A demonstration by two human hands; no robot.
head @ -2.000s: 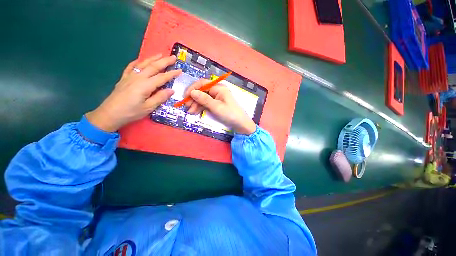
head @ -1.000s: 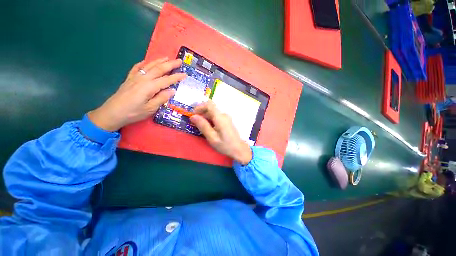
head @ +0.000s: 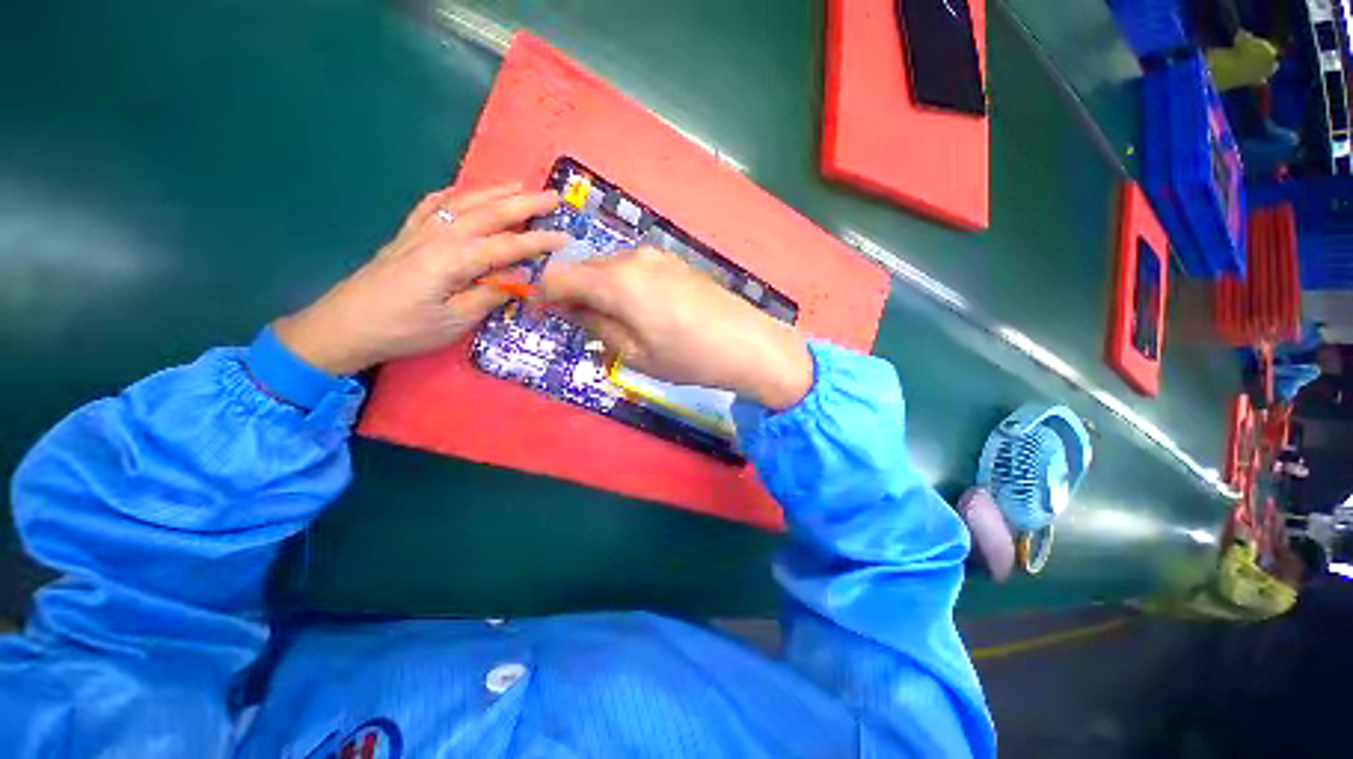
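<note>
The open tablet (head: 698, 426) lies on a red-orange foam tray (head: 594, 107). Its blue-purple mainboard (head: 542, 356) shows at the left end, partly under my hands. My left hand (head: 423, 282) rests over the tablet's left edge, fingers apart on the board. My right hand (head: 653, 315) reaches over the middle of the tablet and covers much of the white battery. It holds the orange pry stick (head: 509, 285), whose end shows by my left fingertips; the rest is hidden.
A second red-orange tray with a black tablet (head: 944, 54) lies at the top, another tray (head: 1125, 329) farther right. A light-blue fan (head: 1028, 467), pink-mauve case (head: 985, 534) and tape roll (head: 1037, 550) stand at right. Blue crates (head: 1195, 163) and stacked trays (head: 1258, 282) lie beyond.
My right hand has moved up and to the left across the board, bringing the orange stick close to my left fingers. My left hand has stayed at the tablet's left edge. The whole view has shifted slightly.
</note>
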